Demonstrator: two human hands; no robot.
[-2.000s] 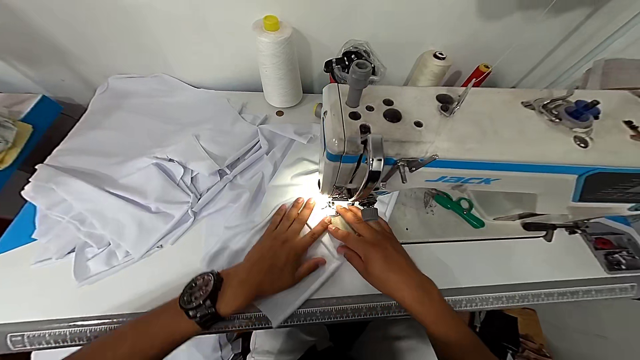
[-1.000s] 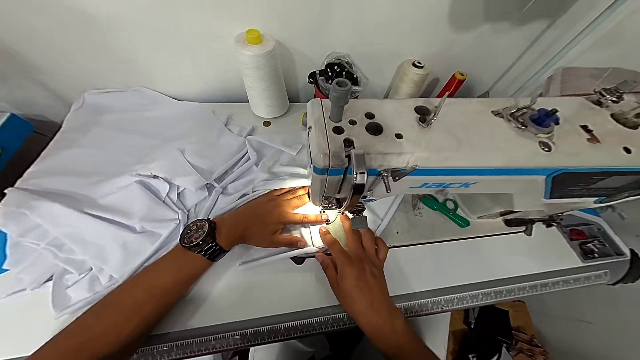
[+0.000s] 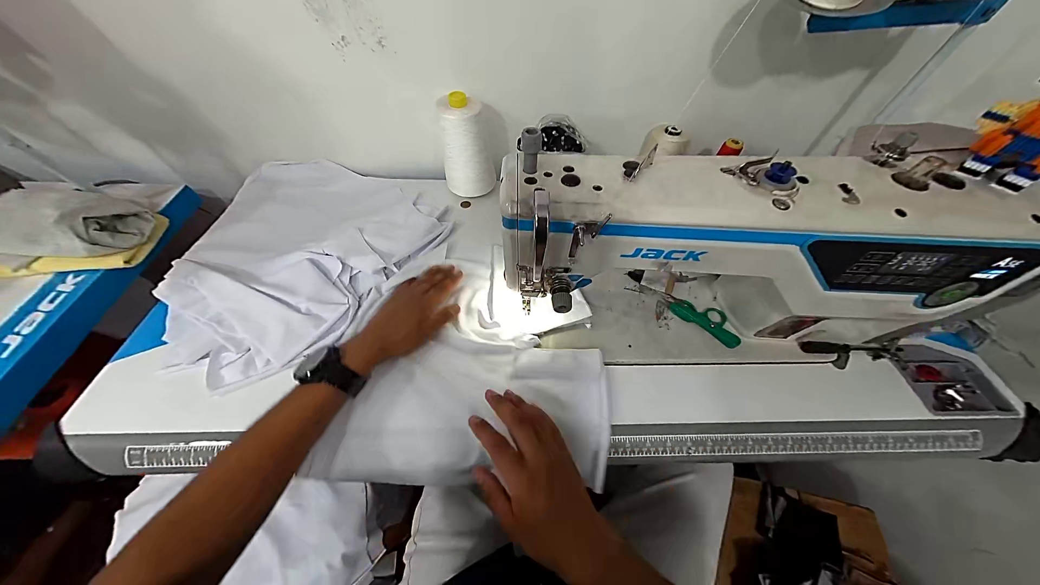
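White fabric point(image 3: 455, 406) spreads from under the lit presser foot point(image 3: 528, 302) of a Jack sewing machine point(image 3: 650, 195) down over the table's front edge. My left hand point(image 3: 413, 313), with a dark wristwatch point(image 3: 329, 370) on the wrist, lies flat on the cloth left of the needle, fingers spread. Lower down, my right hand point(image 3: 528, 463) is at the front part of the cloth, its fingers apart and nothing pinched between them; whether its palm touches the cloth I cannot tell. A heap of white cloth pieces point(image 3: 284, 260) lies on the table to the left.
Green-handled thread snips point(image 3: 703, 321) lie on the machine bed. Behind the machine head stands a white thread cone point(image 3: 467, 150). A ruler strip point(image 3: 796, 444) runs along the table's front edge. At right a tray point(image 3: 946, 382) holds small metal parts. Folded cloth point(image 3: 73, 223) sits far left.
Both hands were close together at the needle; my right hand has moved down toward the table's front edge, my left hand away to the left. The cloth now spreads over that edge.
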